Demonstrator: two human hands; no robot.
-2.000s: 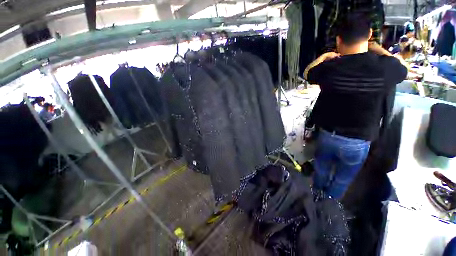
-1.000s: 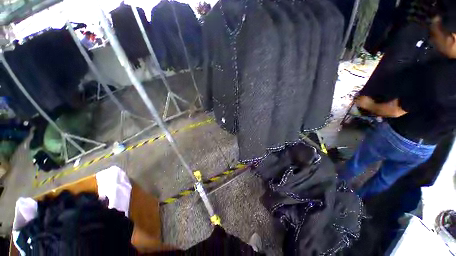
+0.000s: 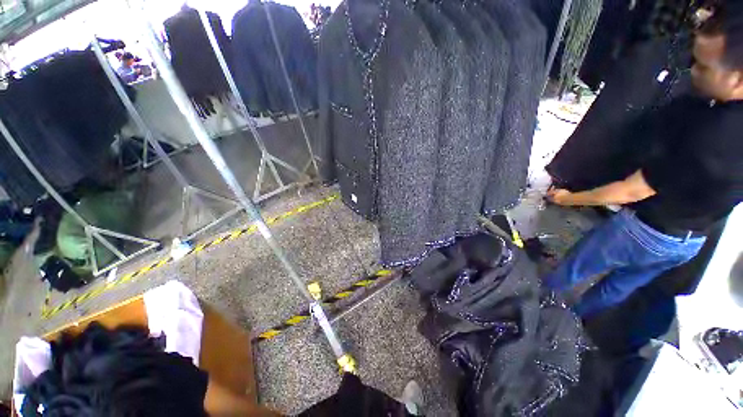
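A heap of black garments with pale dotted trim point(image 3: 521, 326) lies at the lower right centre, below a row of hanging black jackets point(image 3: 424, 130) with similar trim. A cardboard box point(image 3: 224, 350) with white liner at its rim stands at the lower left, with dark cloth point(image 3: 114, 370) bunched at it. A blurred skin-toned strip beside the box at the bottom edge looks like part of my left arm or hand point(image 3: 236, 402); fingers and any grip cannot be made out. My right hand is not in view.
A person in black point(image 3: 688, 155) stands at the right, one hand near hanging dark cloth. A grey rack tube point(image 3: 244, 199) crosses diagonally. More jackets point(image 3: 61, 118) hang at the left. A white table point(image 3: 672, 387) is at the lower right. Yellow-black tape marks the floor.
The view has tilted down and turned left, bringing the cardboard box and dark cloth into view. The person at the right has turned sideways and lowered an arm.
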